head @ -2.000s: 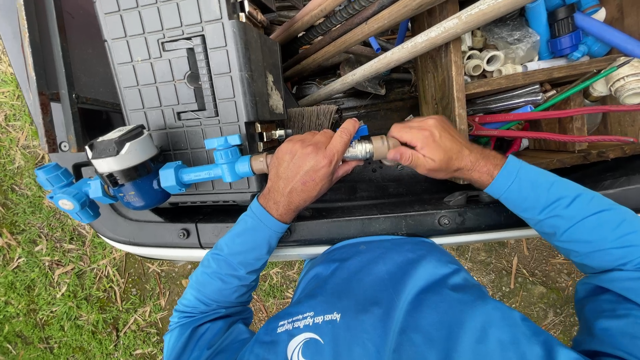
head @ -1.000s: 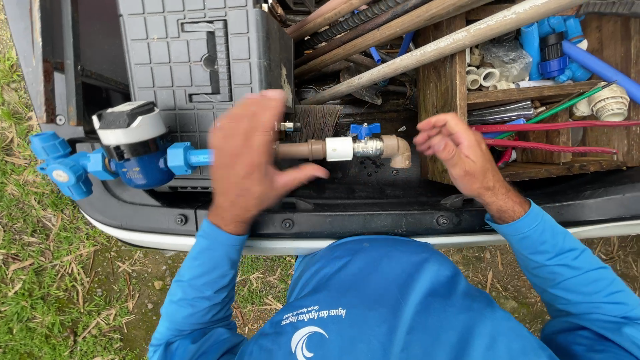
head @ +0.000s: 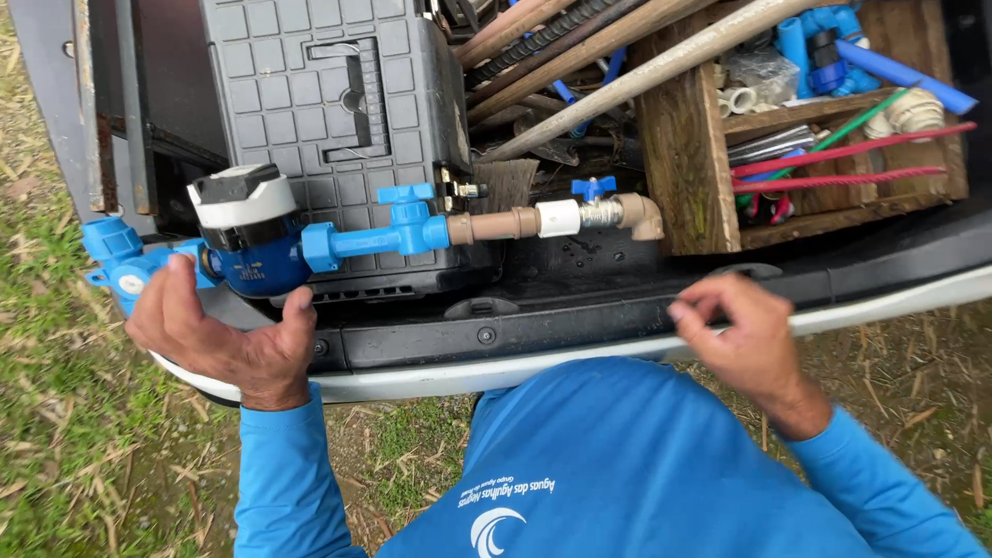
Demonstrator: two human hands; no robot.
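A water meter (head: pixel 260 248) with a blue body and white-and-black top lies joined in a pipe assembly on a black toolbox's side. At its left is a blue plastic fitting (head: pixel 124 256); to its right run a blue valve (head: pixel 407 221), a brown pipe coupling (head: pixel 496 225), a white coupling (head: pixel 559 218), a metal ball valve (head: pixel 598 211) with a blue handle, and a brown elbow (head: pixel 645 217). My left hand (head: pixel 232 333) is just below the meter, fingers apart, near the left fitting; whether it touches is unclear. My right hand (head: pixel 740 333) hovers over the bumper edge, fingers curled, holding nothing visible.
The black toolbox (head: pixel 318 101) stands in the vehicle's bed. Wooden handles (head: pixel 589 62) lie behind it. At right a wooden crate (head: pixel 686 155) holds fittings, a blue pipe and red-handled tools (head: pixel 852 151). The vehicle's black sill (head: pixel 542 329) runs across in front of me, with grass beyond it.
Both hands were on the pipe's brown and metal parts two seconds ago, then let go. My left hand has moved left to the meter, and my right hand has drawn back toward me.
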